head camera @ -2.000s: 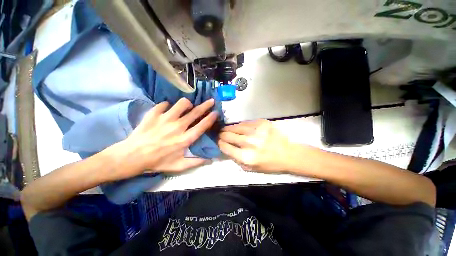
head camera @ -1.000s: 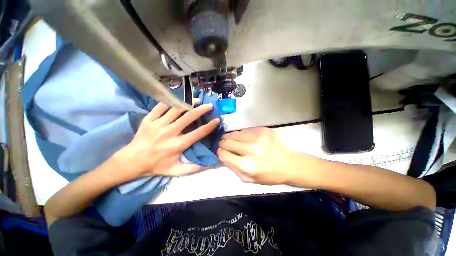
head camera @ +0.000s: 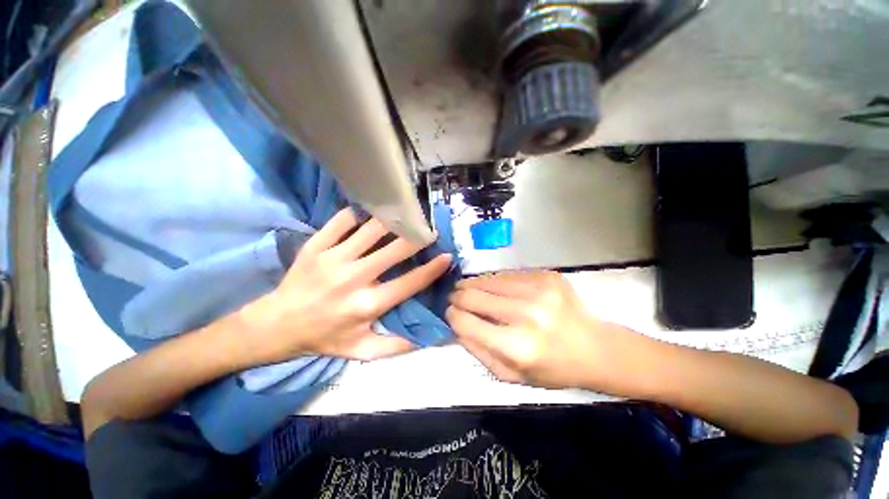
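Note:
The two-tone blue garment (head camera: 195,175) lies bunched left of and under the sewing machine head (head camera: 292,88). My left hand (head camera: 341,287) lies on it with fingers spread, fingertips just in front of the needle area, pressing the cloth. My right hand (head camera: 526,326) has its fingers bent together at the garment's right edge and pinches the cloth there. The fingertips of both hands are close to each other. The blue guide (head camera: 491,234) sits just right of the needle area. The needle is hidden or too small to tell.
A black phone (head camera: 704,239) lies right of the needle on the white table (head camera: 780,312). The tension dial (head camera: 554,102) juts from the machine head. Black and white striped strips (head camera: 846,302) hang at the right table edge. A brown edge (head camera: 34,263) runs along the left.
My view has shifted closer to the machine head, so the dial looks larger and the phone stands farther right. Both hands keep nearly the same pose at the cloth, close to the blue guide.

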